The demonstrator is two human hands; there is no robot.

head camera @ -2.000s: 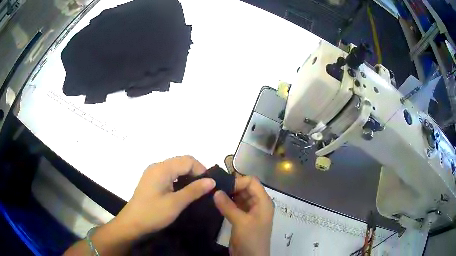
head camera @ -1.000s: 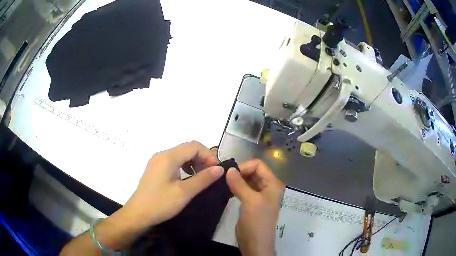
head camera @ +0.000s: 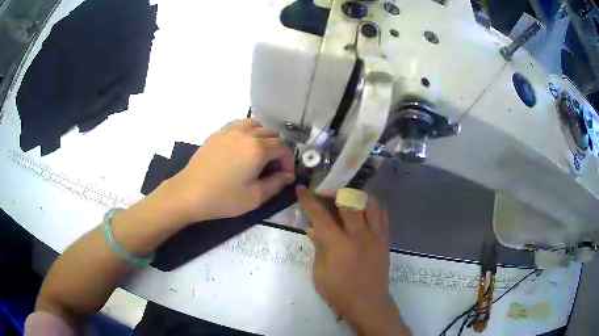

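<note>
The black workpiece (head camera: 217,235) lies on the white table at the near side of the machine, its far end at the presser foot area. My left hand (head camera: 240,172) is bent over it, thumb and fingertips pinching the cloth close to the needle area. My right hand (head camera: 351,252) lies flatter at the machine, fingertips on the cloth's end beside the cream knob (head camera: 351,199). The needle and foot are largely hidden by the hands and the white machine head (head camera: 286,82).
A stack of black cut panels (head camera: 85,72) lies at the far left of the white table. Orange-handled thread snips (head camera: 485,298) with dark cord lie at the lower right. A printed ruler (head camera: 289,257) runs along the near edge. The machine arm (head camera: 460,85) fills the right.
The view has moved closer to the machine. Both hands have gone from the near table edge to the needle area, and the black cloth now lies on the table under my left hand and forearm.
</note>
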